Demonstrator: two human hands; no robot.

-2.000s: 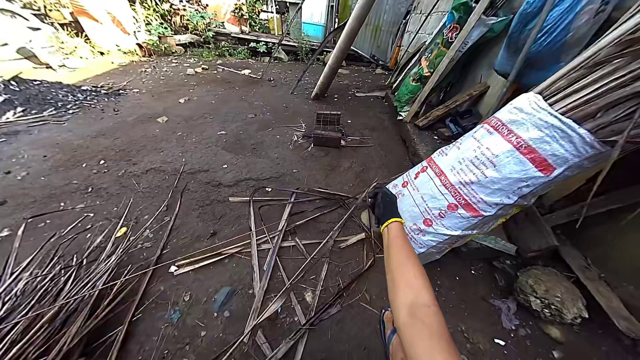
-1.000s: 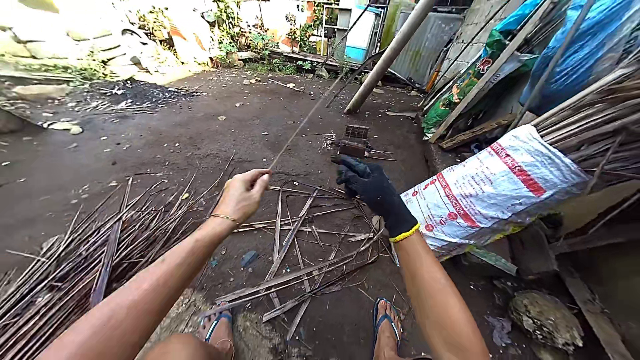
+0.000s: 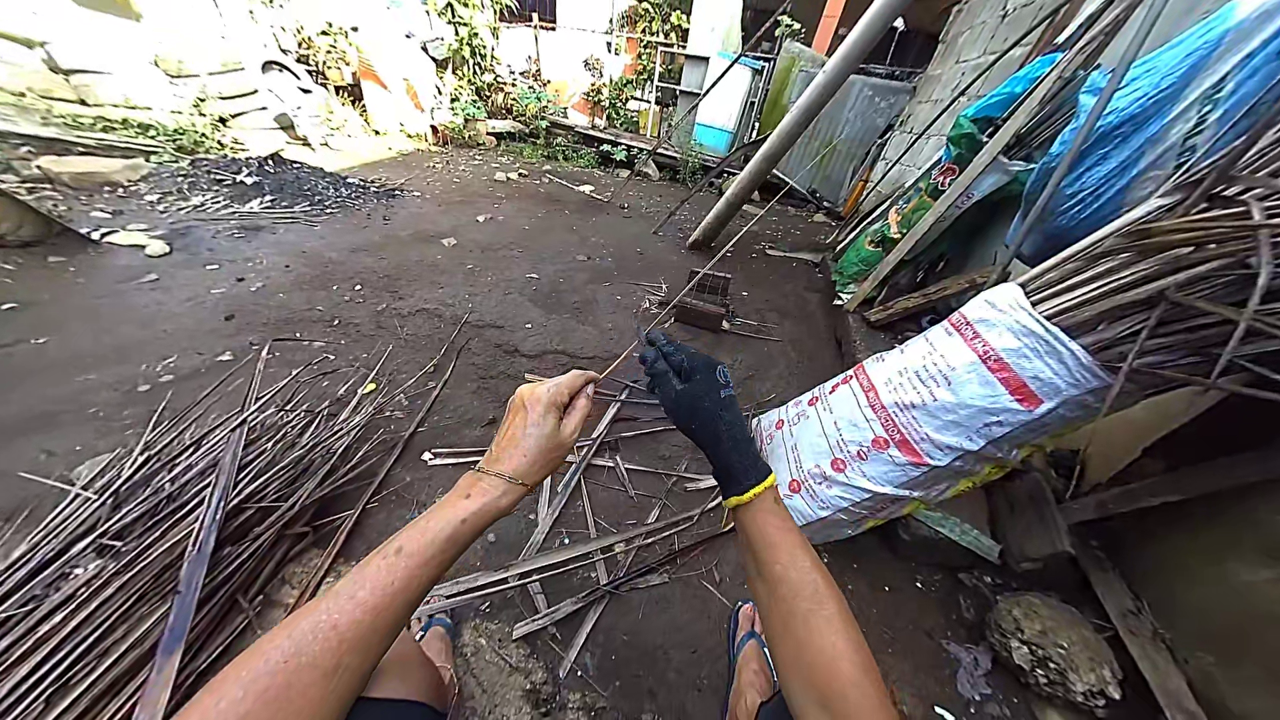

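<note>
My bare left hand (image 3: 545,425) is closed on the near end of a long thin palm-leaf midrib (image 3: 728,247), which slants up and away to the right. Just beyond it, my right hand (image 3: 695,395), in a black glove with a yellow cuff, has its thumb and fingers around the same strip, with a dark sliver at the fingertips. Dry leaf strips (image 3: 560,555) lie crossed on the soil below both hands. At the left is a large heap of dry midribs (image 3: 220,500). A white woven sack (image 3: 930,410) with red print lies right of the gloved hand.
Beyond my hands a small brown block-like object (image 3: 703,300) sits on the ground. A slanted pole (image 3: 790,130) stands behind it. A bundle of dry stalks (image 3: 1180,260) leans at the right, by blue plastic (image 3: 1130,130). A rough stone (image 3: 1055,648) lies lower right.
My right hand has moved from the sack to the strip beside my left hand. My left hand, out of view two seconds ago, was holding the strip one second ago.
</note>
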